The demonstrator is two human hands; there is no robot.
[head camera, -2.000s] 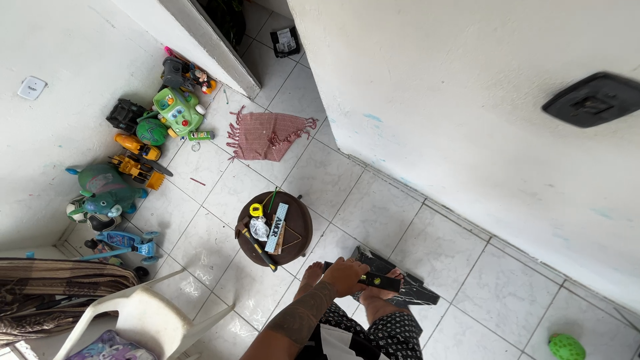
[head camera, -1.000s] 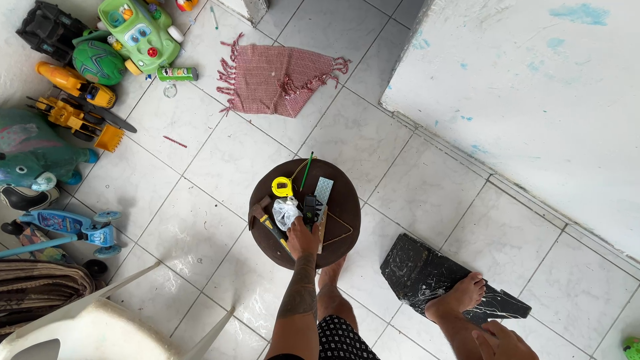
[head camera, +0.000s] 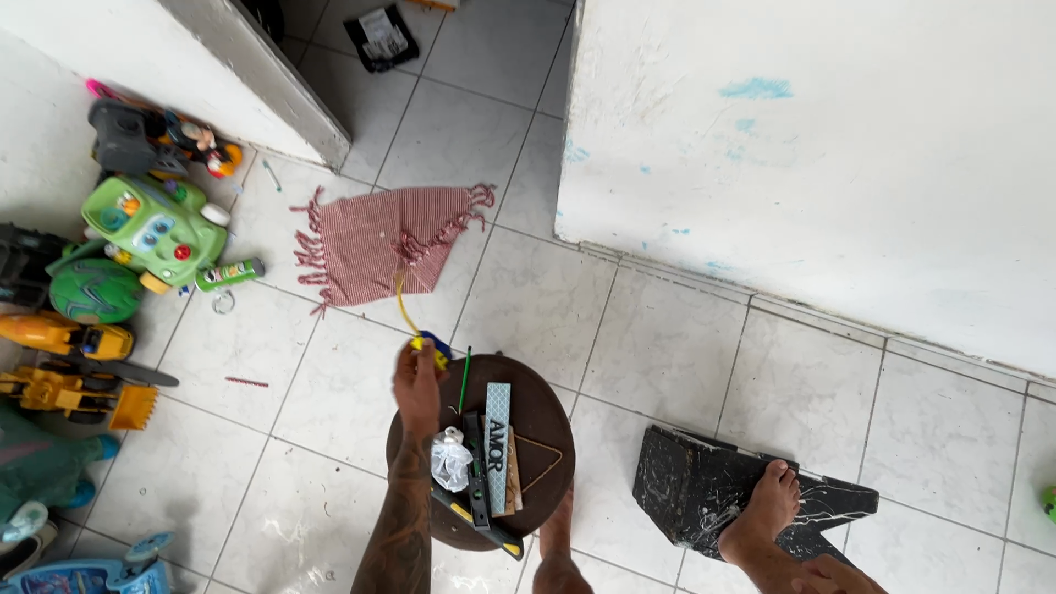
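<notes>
My left hand [head camera: 419, 384] grips a yellow and blue tape measure [head camera: 431, 351] above the far left edge of a round dark brown stool [head camera: 540, 396]; a short length of yellow blade sticks out of it. On the stool lie a black spirit level [head camera: 476, 470], a light blue patterned strip with lettering [head camera: 497, 412], a crumpled clear plastic bag [head camera: 451, 462], a green pencil [head camera: 465, 379], a thin cord [head camera: 549, 468] and a tool with a black and yellow handle [head camera: 495, 535]. My right hand [head camera: 833, 571] shows only partly at the bottom edge, against my leg.
A fringed red cloth [head camera: 363, 239] lies on the tiled floor ahead. Toys, among them a green toy car [head camera: 157, 231] and a yellow toy loader [head camera: 132, 407], line the left wall. My foot rests on a black paint-spattered board [head camera: 676, 487]. White walls flank a doorway.
The spirit level, in my left hand at first, now lies on the stool. The tape measure has gone from the stool into my left hand.
</notes>
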